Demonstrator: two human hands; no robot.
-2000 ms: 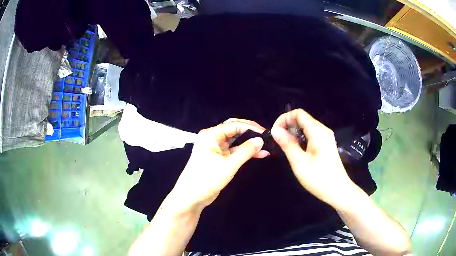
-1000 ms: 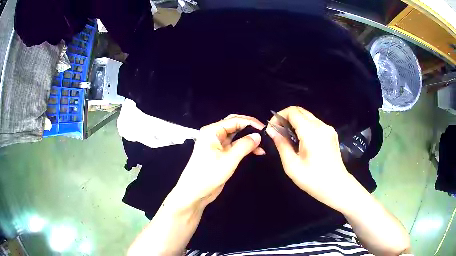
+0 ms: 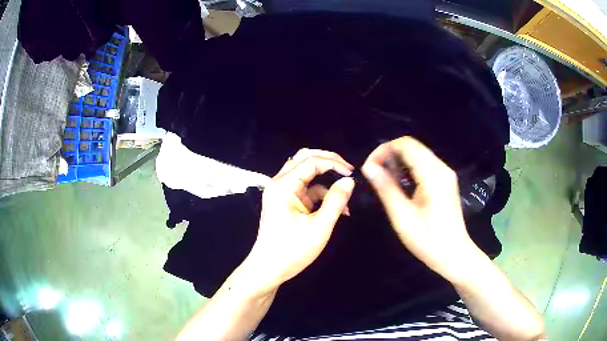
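A large black garment (image 3: 319, 80) is spread over my lap, with white lining (image 3: 200, 174) showing at its left side. My left hand (image 3: 303, 206) pinches a bit of the black cloth between thumb and fingertips near the middle. My right hand (image 3: 419, 200) is just right of it, blurred, thumb and index finger close together near the pinched edge. What its fingertips hold is too small and blurred to tell; something dark sits in its palm. A black label with pale lettering (image 3: 480, 193) shows right of my right hand.
A clear waste bin (image 3: 529, 100) stands at the right, near a wooden table (image 3: 572, 40). Blue crates (image 3: 86, 143) and a grey cloth-lined bin (image 3: 33, 126) are at the left. Dark cloth (image 3: 594, 213) hangs at the far right. The green floor (image 3: 86, 246) shows on both sides.
The pointed metal tool that showed at my right fingertips a second ago no longer shows there. My right hand has shifted slightly and is blurred. My left hand still pinches the cloth.
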